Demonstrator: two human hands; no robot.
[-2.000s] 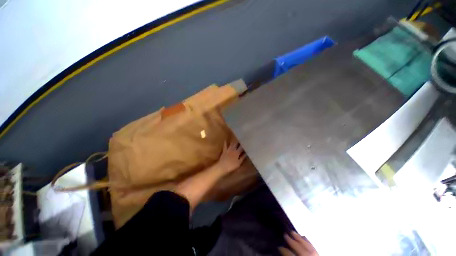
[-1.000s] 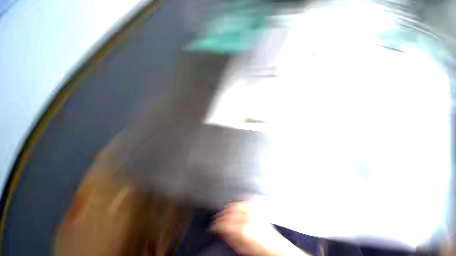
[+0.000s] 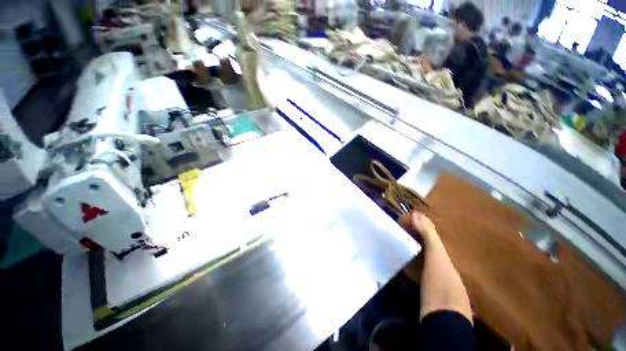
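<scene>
My right hand (image 3: 420, 225) reaches past the table's right corner and is closed on the tan handles (image 3: 391, 190) of a brown bag. The handles loop up beyond my fingers. The brown bag fabric (image 3: 504, 253) lies spread at the right, beside my forearm. My left hand is not in view. The white sewing machine (image 3: 93, 199) with a red three-diamond logo stands at the left. Small thread snips (image 3: 269, 203) with a red tip lie on the white table (image 3: 322, 226).
A dark open recess (image 3: 364, 161) lies behind the table's right edge. A yellow piece (image 3: 189, 192) is near the machine. A long white rail table (image 3: 425, 130) runs diagonally behind. A person in dark clothes (image 3: 468, 58) and piles of tan fabric (image 3: 518, 113) are farther back.
The view has swung right from the left-side brown bag and grey table to the machine and right-side bag. My right hand now holds handles; my left hand has left the picture.
</scene>
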